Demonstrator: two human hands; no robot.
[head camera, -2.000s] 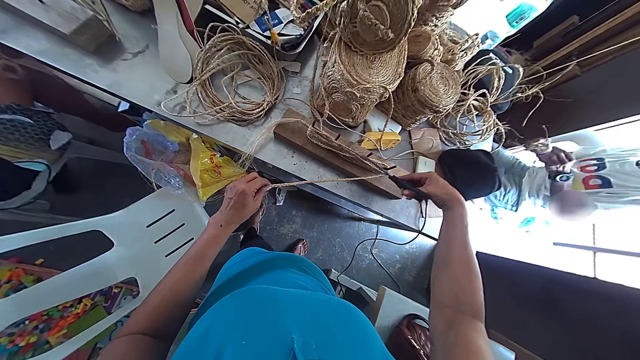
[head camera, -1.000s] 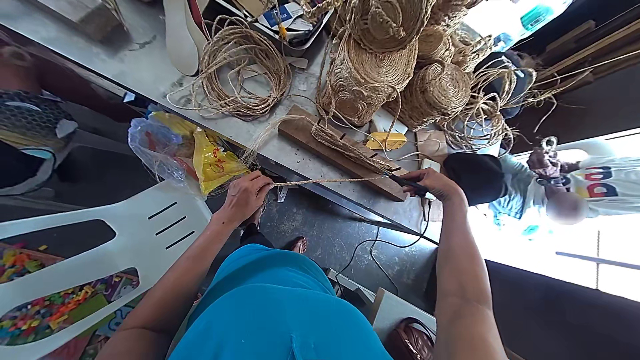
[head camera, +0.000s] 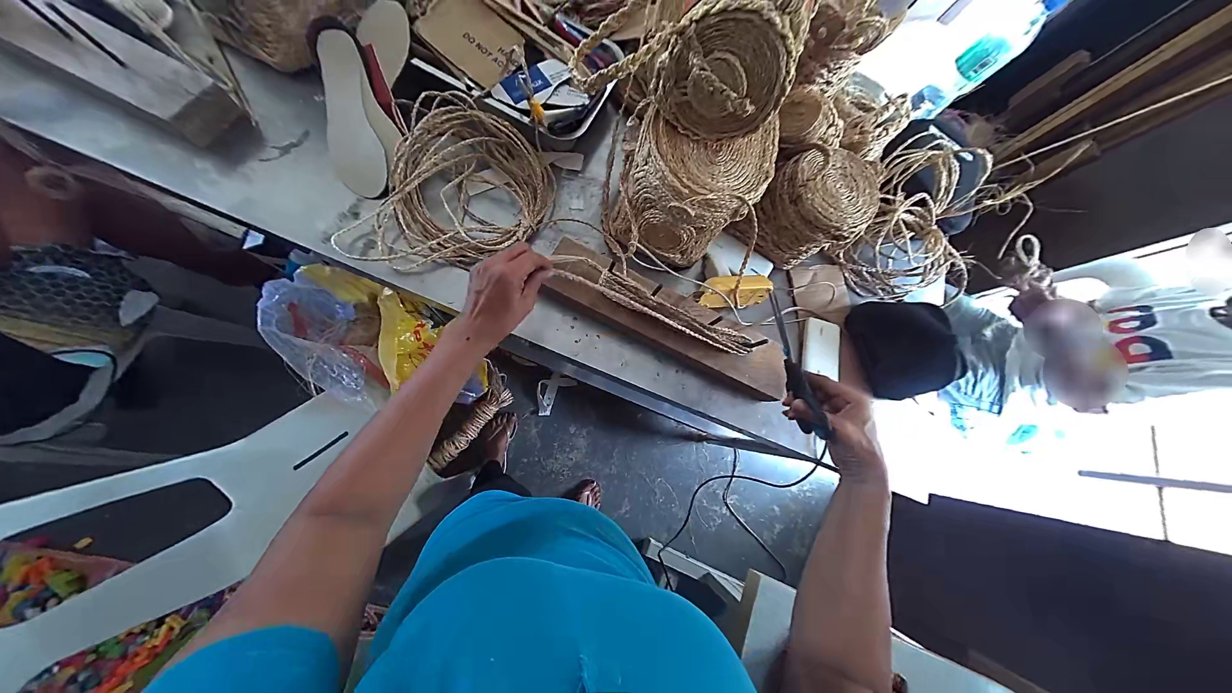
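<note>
My left hand (head camera: 505, 294) pinches a braided natural-fibre cord (head camera: 664, 313) at the table's near edge. From my fingers the cord runs right, onto a wooden board (head camera: 664, 337) with dark pegs, where it lies in long strands. My right hand (head camera: 847, 428) is closed around a black-handled tool (head camera: 808, 399) with a long, thin metal end, just past the board's right end. The tool's end points up toward a yellow plastic object (head camera: 735, 292). A black cable hangs below this hand; its join to the tool is hidden.
A coil of fibre cord (head camera: 467, 183), pale shoe insoles (head camera: 356, 115) and stacked woven baskets (head camera: 722, 135) occupy the table (head camera: 279, 183). Plastic bags (head camera: 318, 327) hang at its edge. A white plastic chair (head camera: 260, 472) stands lower left. Another person (head camera: 1107, 337) is at the right.
The cord stretched between my hands earlier now lies along the board. My left hand still pinches it; my right hand has let go of it, and the tool now points up, away from me.
</note>
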